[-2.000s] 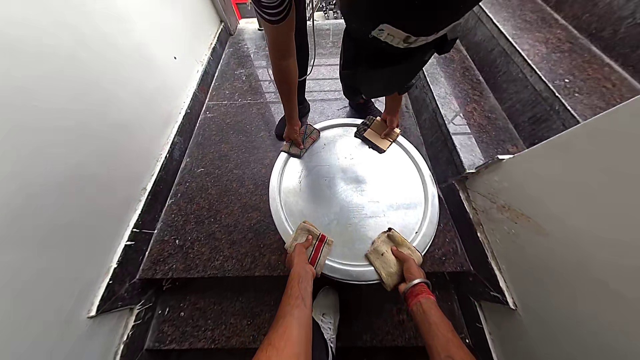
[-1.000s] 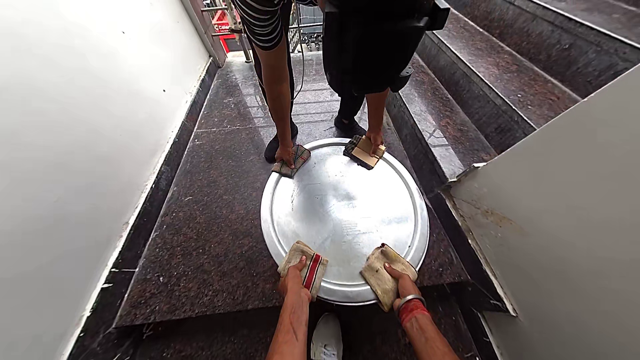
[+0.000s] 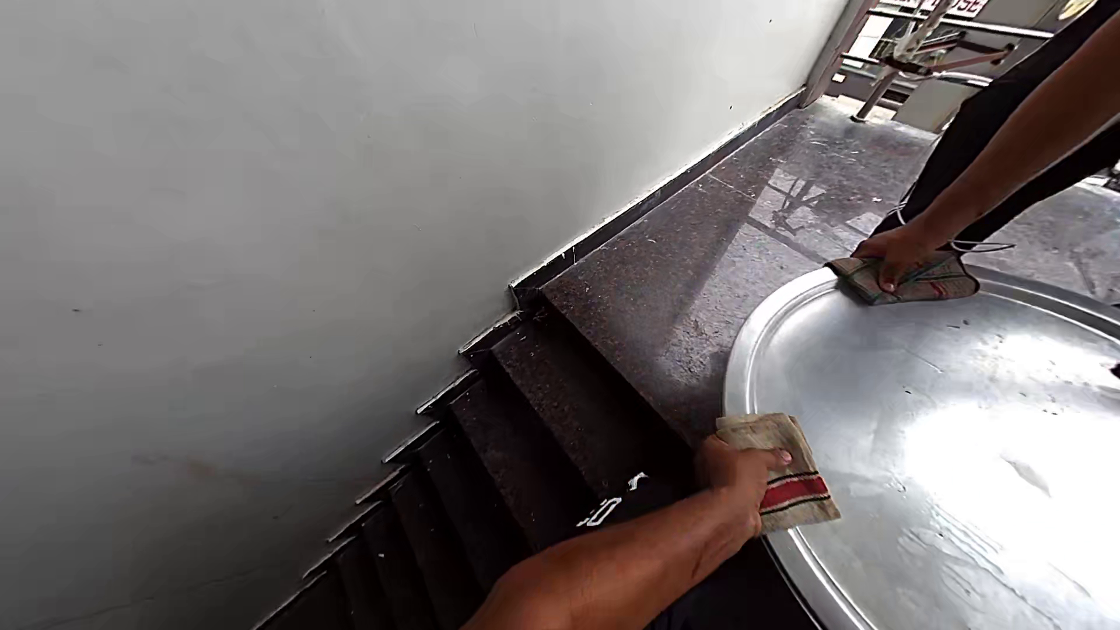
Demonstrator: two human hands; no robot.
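Note:
A large round metal lid or tray (image 3: 875,385) fills the lower right of the head view, its right part cut off by the frame. My left hand (image 3: 744,477) grips its near left rim through a folded burlap cloth (image 3: 787,507) with a red stripe, thumb on top. My right hand is out of view. On the far rim, a co-worker's hand (image 3: 906,249) holds another folded cloth (image 3: 919,280). Bright glare covers part of the metal surface.
Dark granite steps (image 3: 525,420) go down at the lower left, beside a pale wall (image 3: 306,219). The granite landing (image 3: 665,280) lies beyond them. The co-worker's dark-clothed leg (image 3: 962,166) stands behind the lid, and metal railings (image 3: 892,79) are at the top right.
The view has swung strongly to the left, bringing the descending steps into sight. My right hand and the co-worker's other hand have left the frame. Both cloths still in view remain on the rim.

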